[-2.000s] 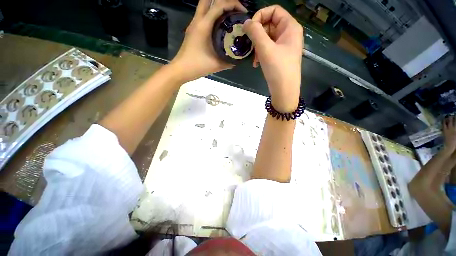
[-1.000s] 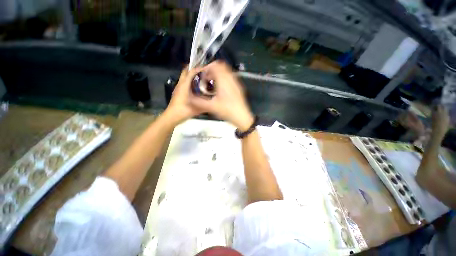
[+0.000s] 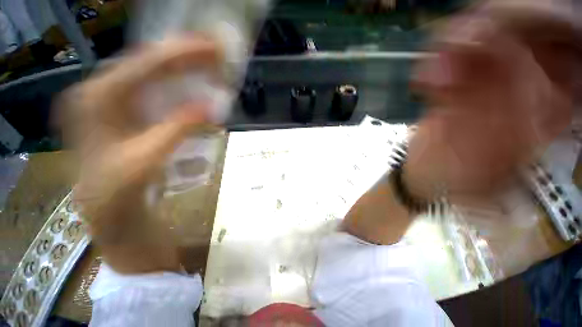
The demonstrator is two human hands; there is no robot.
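Observation:
My left hand (image 3: 140, 140) is raised close to the camera at the left, badly blurred. Its fingers are closed on a pale, whitish sticker sheet (image 3: 233, 38), which runs up out of the picture; a lower piece of it hangs below the fingers. My right hand (image 3: 498, 96) is raised at the upper right, large and blurred, with a dark coiled band at the wrist. Whether it holds anything cannot be told. The white work sheet (image 3: 261, 191) lies flat between the arms, with small scraps and marks.
Black cylindrical units (image 3: 345, 101) stand on the dark conveyor (image 3: 395, 83) beyond the work sheet. A stack of sticker sheets (image 3: 41, 271) lies at the left on the brown board (image 3: 25, 185). Another sheet with dark spots (image 3: 558, 201) lies at the far right.
The hands were together around a black cylindrical unit; now they are wide apart and nearer the camera. The unit no longer shows in them. The view has turned, showing several units beyond the sheet.

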